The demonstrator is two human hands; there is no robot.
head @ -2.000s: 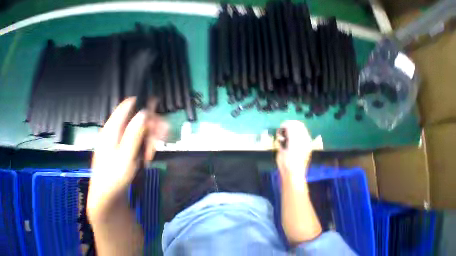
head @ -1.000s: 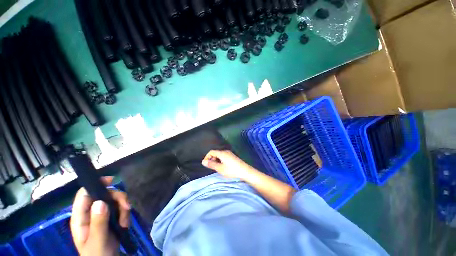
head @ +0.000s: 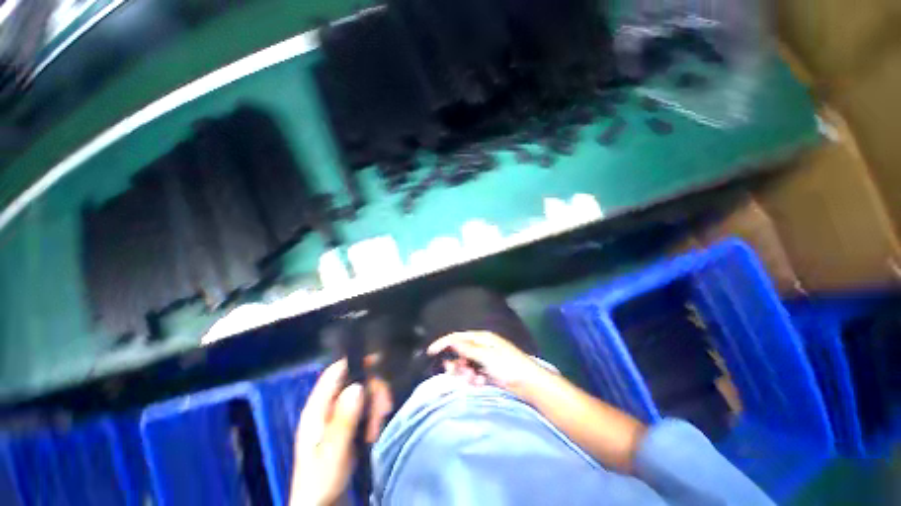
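The frame is blurred by motion. My left hand [head: 334, 425] is over the lap at the lower middle, closed around a dark upright black tube [head: 356, 361], whose top end points toward the bench. My right hand [head: 489, 361] is over the lap to the right of it, apart from the tube, with its fingers curled. Whether it holds a small part is hidden. Rows of black tubes [head: 188, 217] lie on the green bench at the left, with another group [head: 474, 74] farther right. Small black end caps [head: 445, 170] lie scattered below the right group.
A clear plastic bag [head: 706, 74] lies at the bench's right end. Pale torn pieces [head: 373, 262] line the near bench edge. Blue crates [head: 771, 346] stand at the right, and more blue crates [head: 193, 445] at the lower left. Brown cartons [head: 825, 212] are at the far right.
The view has swung and blurred. My left hand has brought the tube from the lower left to over the lap, closer to my right hand, which is still over the lap.
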